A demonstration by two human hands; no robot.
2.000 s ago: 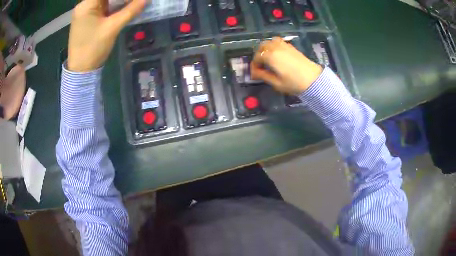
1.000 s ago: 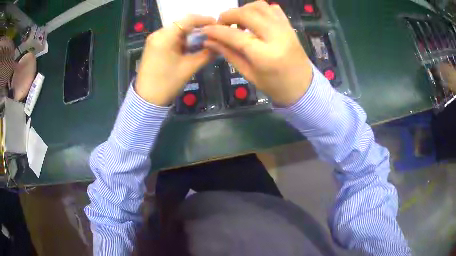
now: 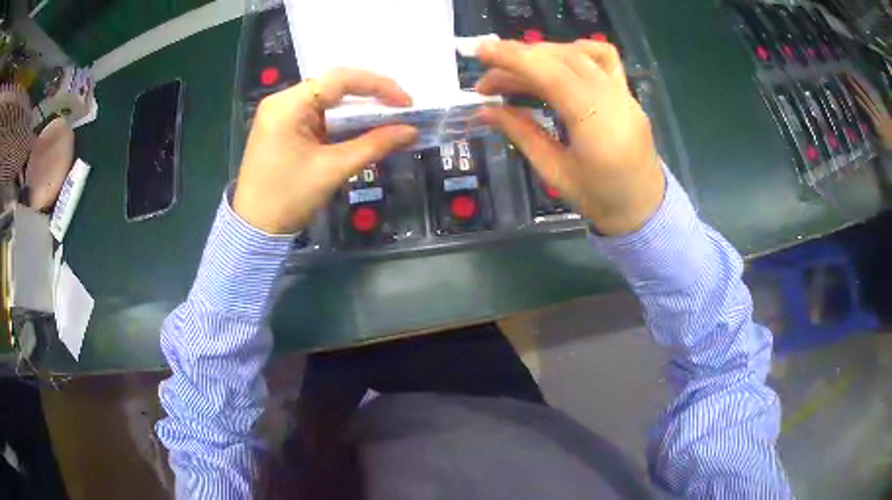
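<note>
My left hand (image 3: 303,151) grips the label liner strip (image 3: 377,44), a white band reaching up past the top edge, folded at its lower end. My right hand (image 3: 577,127) pinches the right end of this fold, where small pale-blue labels show. Below lies a clear blister tray (image 3: 411,246) with black electronic units (image 3: 462,207), each with a red spot. Two front units show a pale-blue label above the spot. My hands and the strip hide parts of several units.
A black smartphone (image 3: 155,151) lies left of the tray. A pink fan (image 3: 51,151), a small box (image 3: 68,200) and a paper slip (image 3: 72,311) are at the far left. Another tray (image 3: 810,117) is at the right, with a person's hand beside it. A blue stool (image 3: 820,293) stands on the floor.
My right hand left the tray and joined my left hand at the strip, then moved slightly right. The strip's folded end is now stretched between both hands. The right-hand tray shows more fully.
</note>
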